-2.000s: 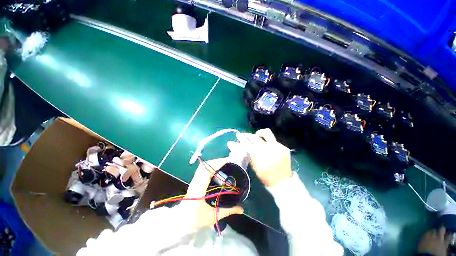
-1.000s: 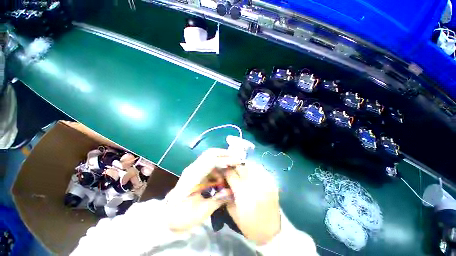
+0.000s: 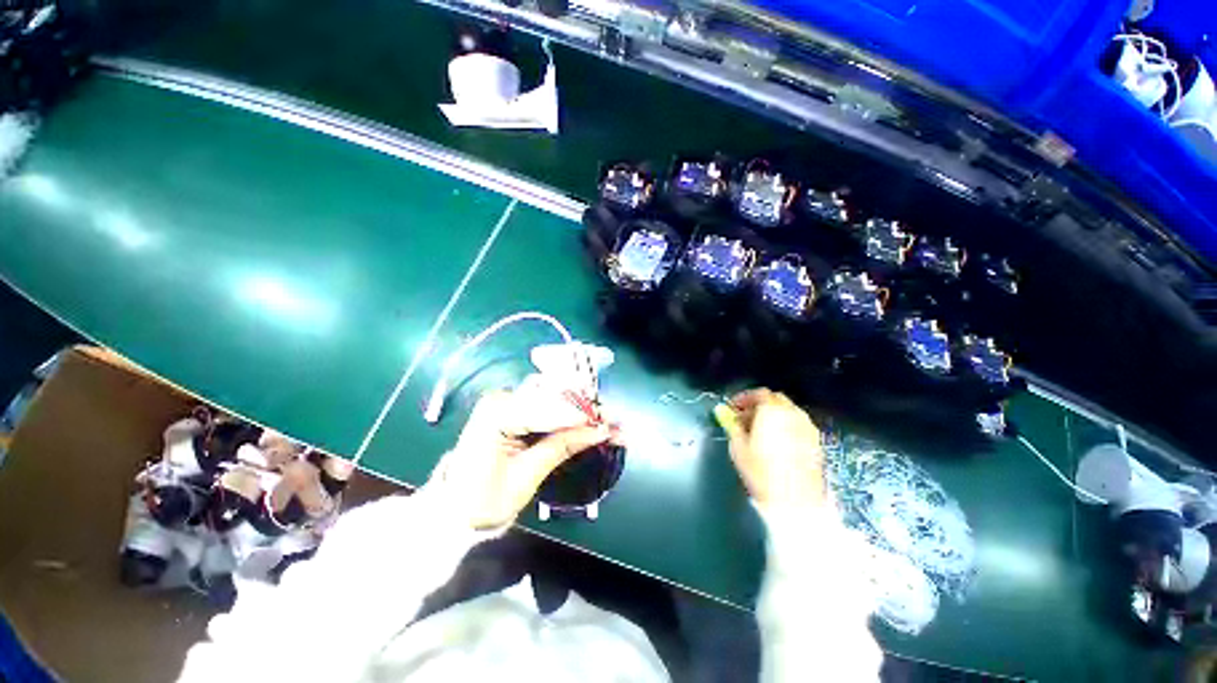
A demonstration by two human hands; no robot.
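Note:
A camera housing with a black round body (image 3: pixel 583 488) and a white bracket (image 3: pixel 571 358) rests on the green bench in front of me. Its white tail cable (image 3: pixel 505 324) curves out to the left. My left hand (image 3: pixel 514 458) pinches the red wires (image 3: pixel 583 404) at the top of the black body. My right hand (image 3: pixel 771 447) is apart from the housing, to its right, with fingertips closed on a thin wire (image 3: pixel 694 398). A small yellow bit shows at these fingertips; its shape is unclear.
Black head modules (image 3: pixel 785 284) stand in rows beyond my hands. A translucent strand heap (image 3: pixel 921 520) lies right of my right hand. White housings stand at the far side (image 3: pixel 483 91) and right (image 3: pixel 1150 514). A cardboard box (image 3: pixel 67 514) of housings is lower left; a blue bin (image 3: pixel 921 47) is beyond.
My hands were together over the housing and are now apart. My right hand has moved right to the loose thin wire on the bench. The black body and red wires are uncovered again.

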